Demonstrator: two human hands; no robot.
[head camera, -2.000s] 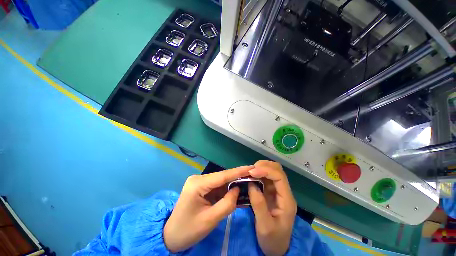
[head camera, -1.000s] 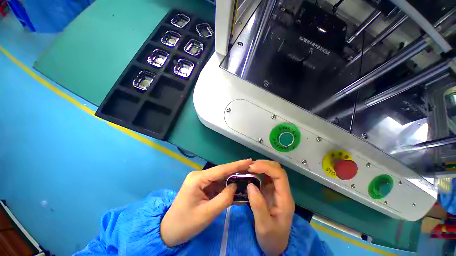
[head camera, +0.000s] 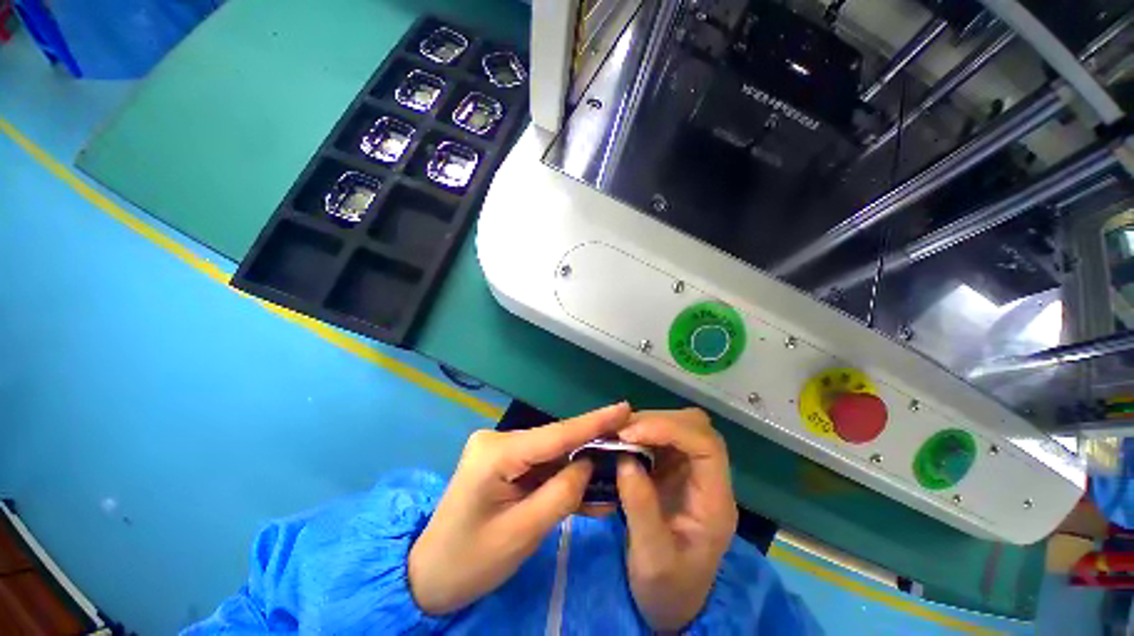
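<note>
A small watch case (head camera: 606, 472) with a silver rim and black face is held between both hands below the press's front panel. My left hand (head camera: 504, 516) grips its left side, with the thumb on the face and the fingers along the top edge. My right hand (head camera: 678, 509) grips its right side in the same way. Both hands are bare. The fingers hide the sides and back of the case.
A black blister tray (head camera: 299, 199) with several silver watch cases lies on the green mat (head camera: 187, 137) at the upper left. The off-white press panel (head camera: 597, 267) has green buttons (head camera: 708, 338) and a red emergency stop (head camera: 858, 417). Guide rods (head camera: 958, 186) stand inside the press.
The case has tilted in the hands, first showing more of its black face, now less. Both hands keep their hold. The tray and press have shifted slightly left in view.
</note>
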